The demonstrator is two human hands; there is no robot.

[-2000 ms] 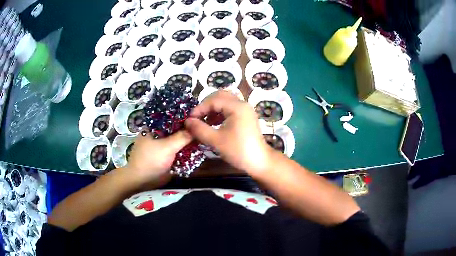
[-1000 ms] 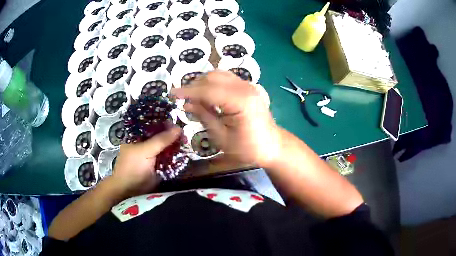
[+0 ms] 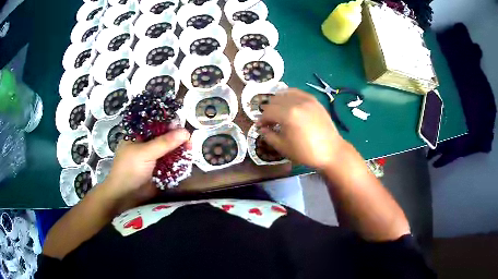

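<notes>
My left hand (image 3: pixel 143 158) holds a fist-sized bundle of microphone leads (image 3: pixel 158 122), with dark bead-like heads at the top, red wires in the middle and whitish ends at the bottom. My right hand (image 3: pixel 297 128) is over the near end of the rightmost row of white camera housings (image 3: pixel 206 76). Its fingertips are bent down at a housing near the bench's front edge. Whether they pinch a lead cannot be seen. The housings stand in rows, each with a dark disc with pale dots inside. One housing left of my right hand has a paler disc with a centre ring (image 3: pixel 212 110).
Cutting pliers (image 3: pixel 331 92) lie open right of the housings, beside white scraps (image 3: pixel 359 113). A yellow bottle (image 3: pixel 341 23), an open box (image 3: pixel 396 46) and a dark flat rectangle (image 3: pixel 431 119) are at the right. A green and clear bottle (image 3: pixel 27 106) stands at the left edge.
My right hand has moved away from the bundle to the right, down to the near end of the right row. My left hand still holds the bundle. The view has shifted.
</notes>
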